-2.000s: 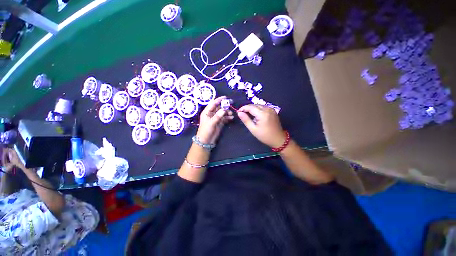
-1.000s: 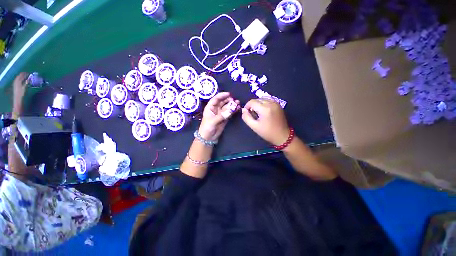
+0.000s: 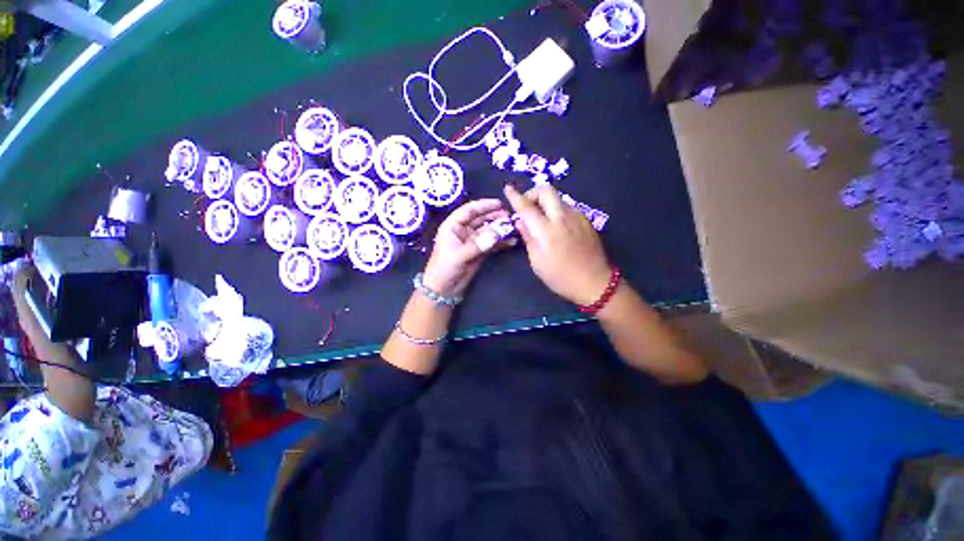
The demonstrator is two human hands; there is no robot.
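Observation:
My left hand point(image 3: 463, 247) holds a small white-lilac plastic fitting point(image 3: 489, 235) at its fingertips, palm up. My right hand point(image 3: 563, 245) is close beside it, index finger extended beyond the fitting; whether it pinches anything is too small to tell. A loose row of similar fittings point(image 3: 520, 162) lies just beyond my hands, some partly hidden by my right hand. Several white-lilac motor housings point(image 3: 356, 198) with spoked round ends stand grouped left of my hands, thin red leads among them.
A white adapter point(image 3: 545, 70) with looped cable lies beyond the fittings. An open cardboard box point(image 3: 782, 248) of purple-looking fittings is at right. A green belt point(image 3: 201, 69) runs beyond the mat. A crumpled clear bag point(image 3: 239, 340), blue tool point(image 3: 161, 306), black-silver box point(image 3: 90, 291) and neighbour's arm are left.
My right index finger has extended past my left fingertips, which still hold a fitting. The neighbour's hand has drawn back from the belt, and the small unit there is gone from view.

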